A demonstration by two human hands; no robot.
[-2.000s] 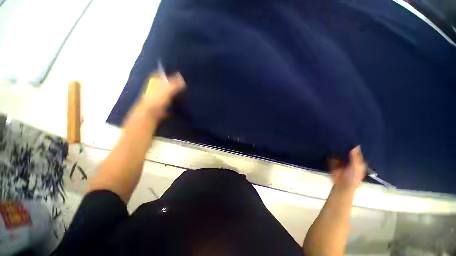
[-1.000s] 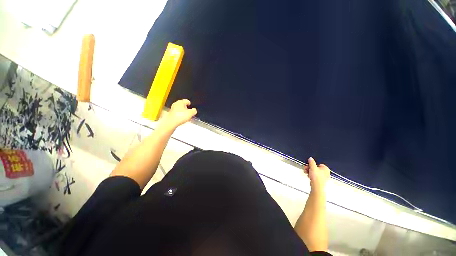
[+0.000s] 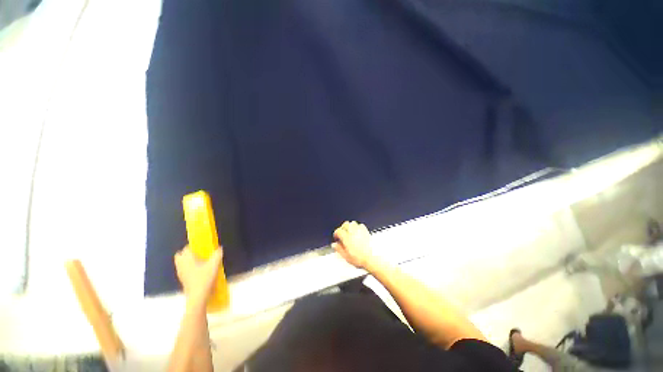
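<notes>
Dark navy fabric (image 3: pixel 312 131) covers most of the white table, with several soft folds towards the right. A yellow bar (image 3: pixel 200 221) lies across the fabric near its left end and reaches over the near edge. My left hand (image 3: pixel 198 270) is on the lower part of the yellow bar, fingers around its side. My right hand (image 3: pixel 352 243) is at the near fabric edge with its fingers bent onto the edge; whether it pinches the cloth is blurred. A pale line runs along the edge to the right.
An orange-tan bar (image 3: pixel 93 305) lies on the white table (image 3: pixel 87 182) left of the fabric end. At the lower right, part of a person's leg and foot (image 3: pixel 525 347) and dark items (image 3: pixel 607 340) show on the floor.
My left hand has moved from the fabric edge onto the yellow bar. My right hand is nearer to my left hand along the edge. The view has turned, and folds now show in the fabric.
</notes>
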